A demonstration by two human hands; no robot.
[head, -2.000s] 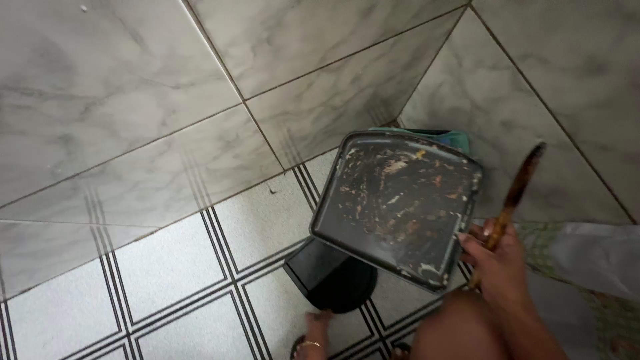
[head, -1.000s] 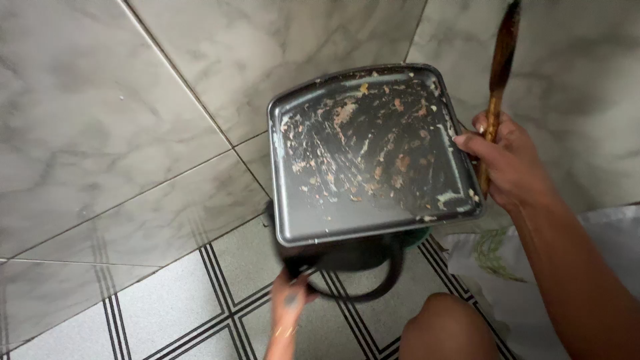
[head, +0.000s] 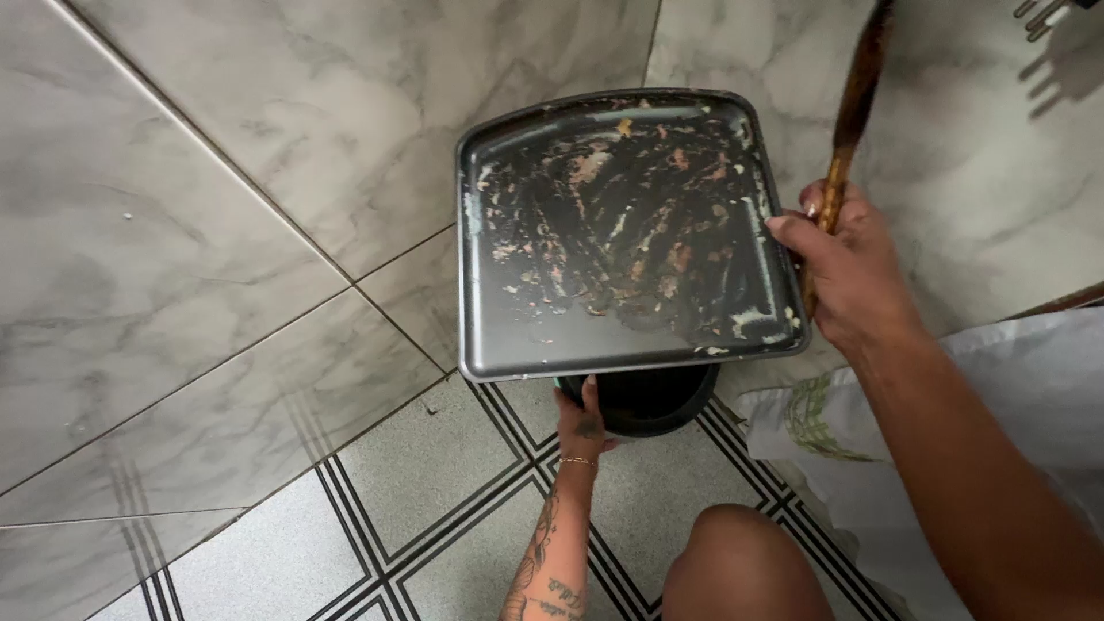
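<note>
A dark metal baking tray (head: 621, 241), smeared with pale and pinkish food residue, is tilted toward me. My right hand (head: 849, 259) grips its right edge and, together with it, a brown wooden utensil (head: 849, 129) that points upward; the utensil's top end is cut off by the frame. Below the tray, my left hand (head: 586, 423) is at the left side of a black bin (head: 660, 423), its fingers on the rim. The tray hides the bin's far part, so whatever is inside cannot be seen.
Marbled wall tiles (head: 216, 302) meet a pale floor with dark line patterns (head: 448, 492). My knee (head: 746, 569) is at the bottom. A white cloth with a green pattern (head: 819, 423) hangs at the right. Metal prongs (head: 1045, 17) show at the top right.
The tray, held in my right hand with the utensil, has moved up from low over the floor. My left hand has reached the bin; a black lid-like piece visible earlier is out of sight.
</note>
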